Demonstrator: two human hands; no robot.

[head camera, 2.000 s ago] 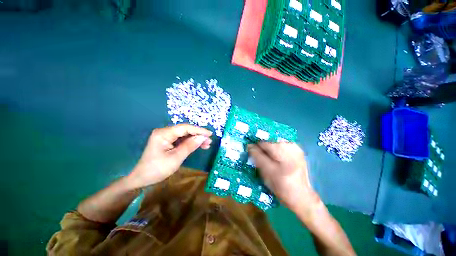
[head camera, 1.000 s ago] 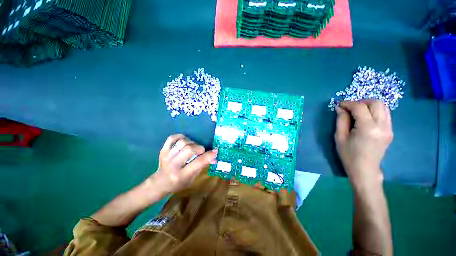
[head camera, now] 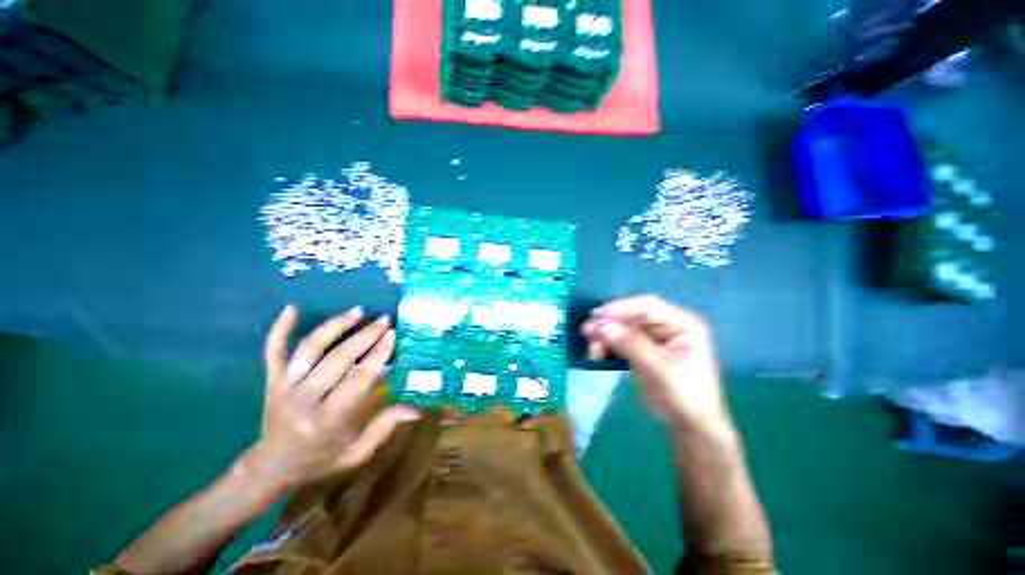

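A green circuit board panel (head camera: 486, 350) with rows of white rectangles lies flat in front of my body. My left hand (head camera: 329, 393) is at its left edge, palm down with the fingers spread, and holds nothing visible. My right hand (head camera: 658, 354) is just right of the panel, thumb and fingertips pinched together; the image is blurred and I cannot tell whether a small component is between them. The left component pile (head camera: 335, 219) lies beyond my left hand, close to the panel's upper left edge. The right component pile (head camera: 697, 217) lies beyond my right hand.
A panel stack (head camera: 532, 70) stands on a red mat (head camera: 418, 96) beyond the panel. A blue bin (head camera: 860, 163) is at the right, with another green panel stack (head camera: 948, 242) beside it. Dark green stacks (head camera: 96, 51) are at the far left. White plastic (head camera: 967, 407) shows at the lower right.
My right hand has moved from the right pile back towards the panel. My left hand has opened and spread its fingers. The camera view has shifted, showing more of the right side.
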